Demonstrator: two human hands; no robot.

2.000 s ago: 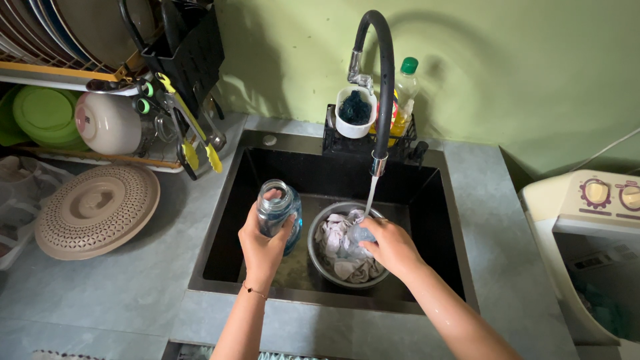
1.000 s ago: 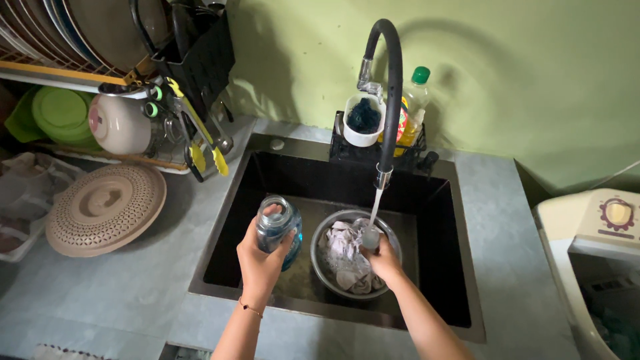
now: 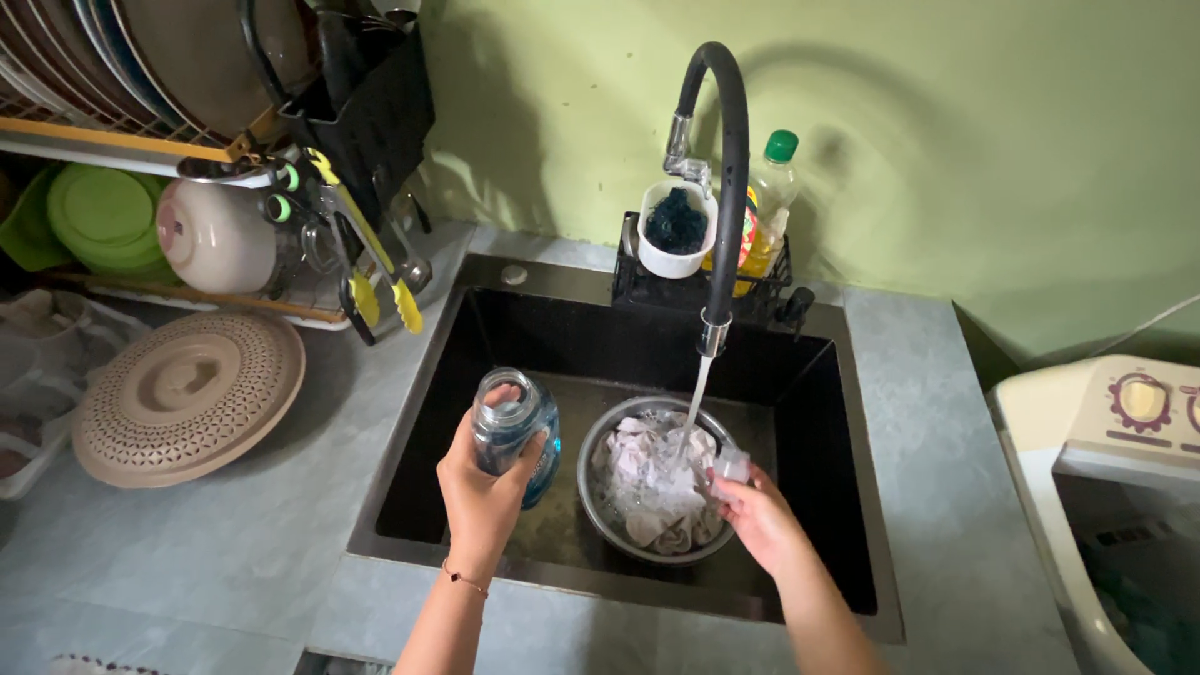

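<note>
My left hand [image 3: 487, 478] grips a clear bottle [image 3: 539, 459] with blue liquid, its mouth uncapped, over the left part of the black sink [image 3: 572, 337]. A small translucent cap [image 3: 729, 469] is between the fingers of my right hand [image 3: 757, 506], at the right rim of a round metal basin [image 3: 589, 469]. Pale wet cloths [image 3: 647, 469] lie in the basin in sudsy water. From the black flexible faucet [image 3: 729, 187] a stream of water [image 3: 697, 398] runs down into the basin.
Behind the sink, a black caddy [image 3: 647, 291] holds a white cup [image 3: 670, 262] with a dark scrubber and a green-capped bottle [image 3: 773, 202]. A perforated beige lid [image 3: 187, 403] and a dish rack [image 3: 169, 159] stand left; a washing machine [image 3: 1087, 431] is at right.
My right hand with the cap has moved out of the water stream to the basin's right rim. My left hand still holds the bottle.
</note>
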